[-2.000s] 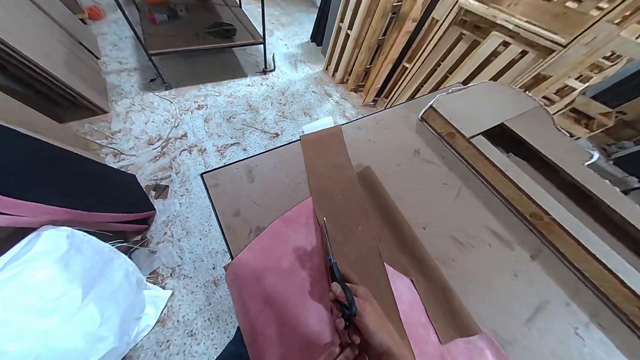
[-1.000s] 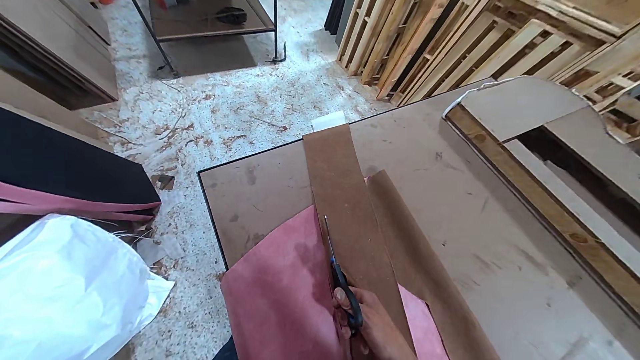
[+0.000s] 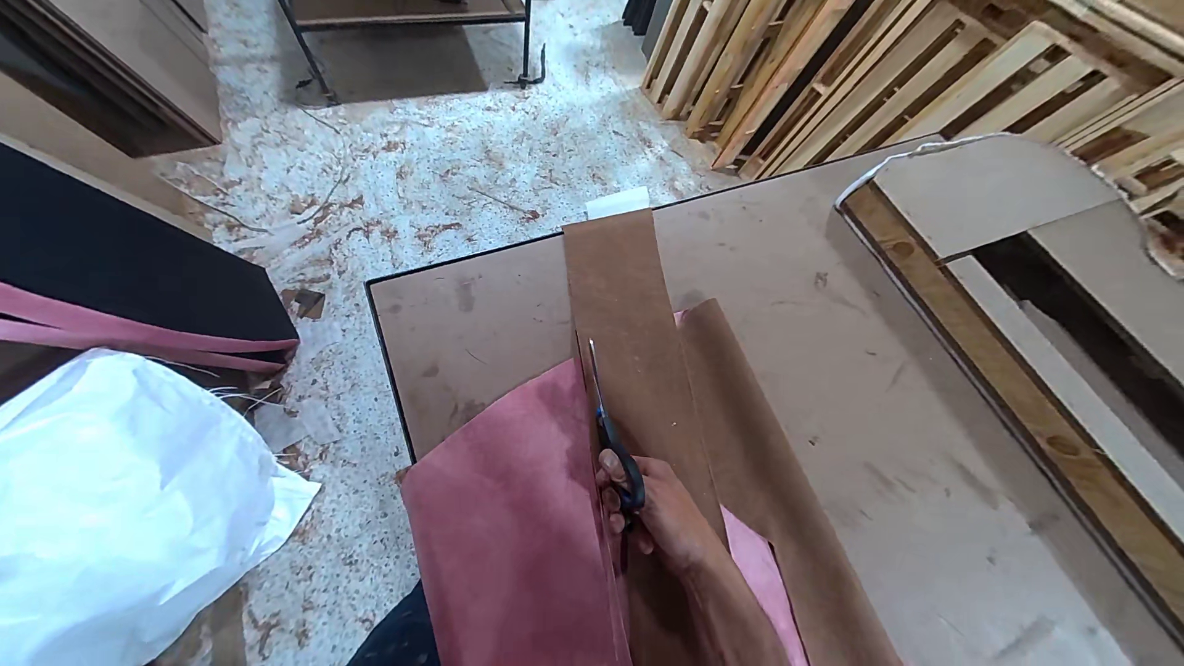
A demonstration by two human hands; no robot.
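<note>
My right hand holds a pair of scissors with dark handles. Its fingers are around the loops, and the blades point up along the seam between the pink fabric and a long brown strip. The pink fabric drapes over the near left edge of the table. Right of the strip lies a folded brown piece, with more pink fabric showing between them. My left hand is out of the picture.
A wood and board frame lies on the table's right side. Slatted wooden frames stand behind it. A white sack sits at the lower left below a dark panel. A metal-legged stand is on the littered floor.
Two seconds ago other fingers showed beside my right hand at the bottom edge; they are out of view now. The scissors stay at the edge of the brown strip.
</note>
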